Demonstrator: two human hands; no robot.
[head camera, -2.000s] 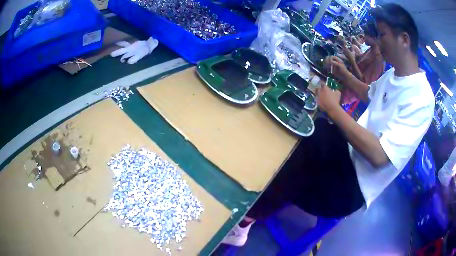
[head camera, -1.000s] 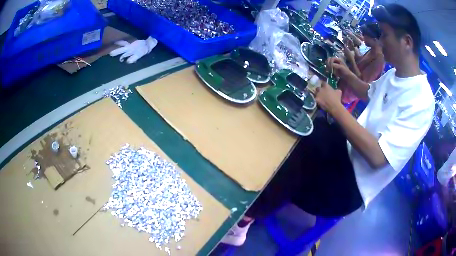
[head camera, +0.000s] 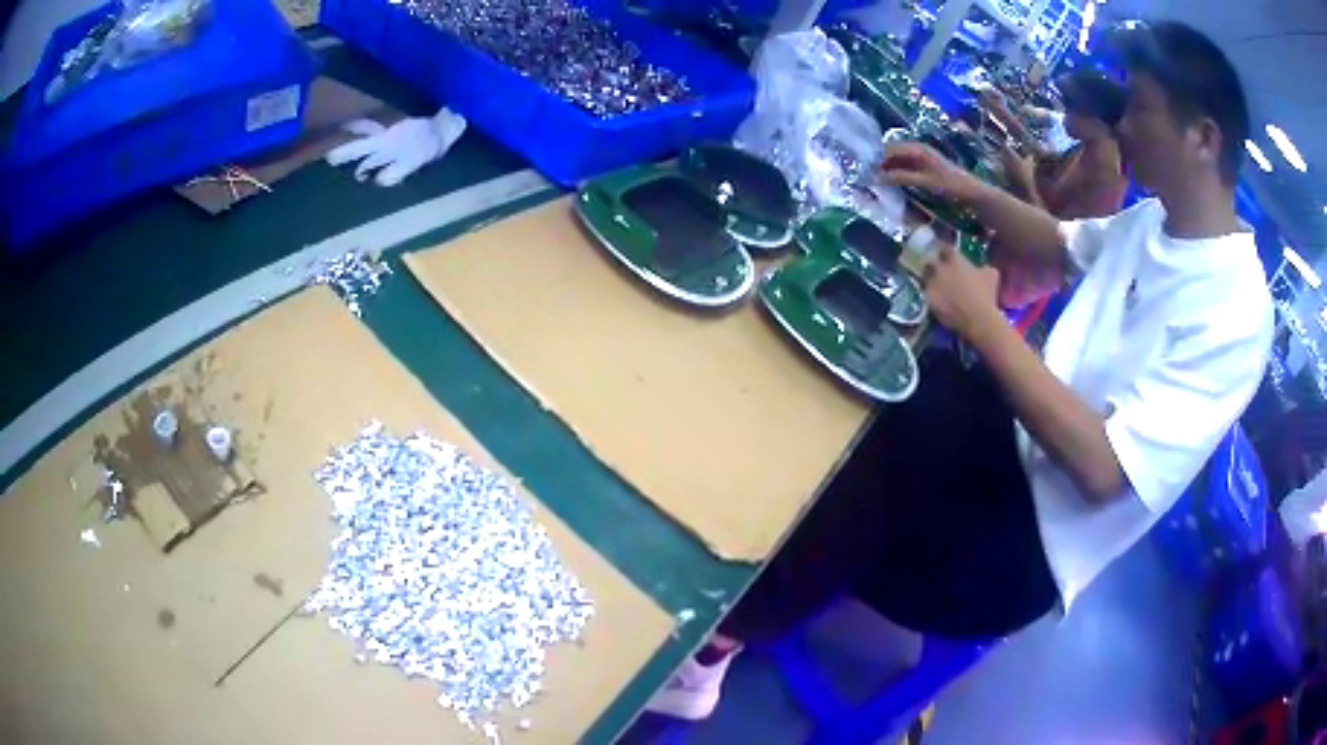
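Note:
Neither of my hands is in view. A wide pile of small silver-white fittings (head camera: 451, 568) lies loose on the cardboard work mat (head camera: 88, 640) nearest me. Left of the pile is a small brown cardboard pad (head camera: 182, 502) with dark stains around it. Two small whitish round pieces (head camera: 165, 424) stand at the pad's far side. A thin dark rod (head camera: 262, 642) lies at the pile's left edge. A smaller heap of fittings (head camera: 349, 274) lies on the green strip beyond.
Several glossy green housings (head camera: 665, 233) lie on a second cardboard sheet (head camera: 640, 393). Beyond the pale rail (head camera: 218, 313) are a blue tote (head camera: 160, 117), an empty white glove (head camera: 400, 146) and a blue tray of metal parts (head camera: 560, 88). A person (head camera: 1164, 320) sits at the right by a clear bag (head camera: 815, 131).
The seated person's far hand has moved left to the clear bag, and their head has shifted slightly right. The fittings, pad and housings in front of me have not moved.

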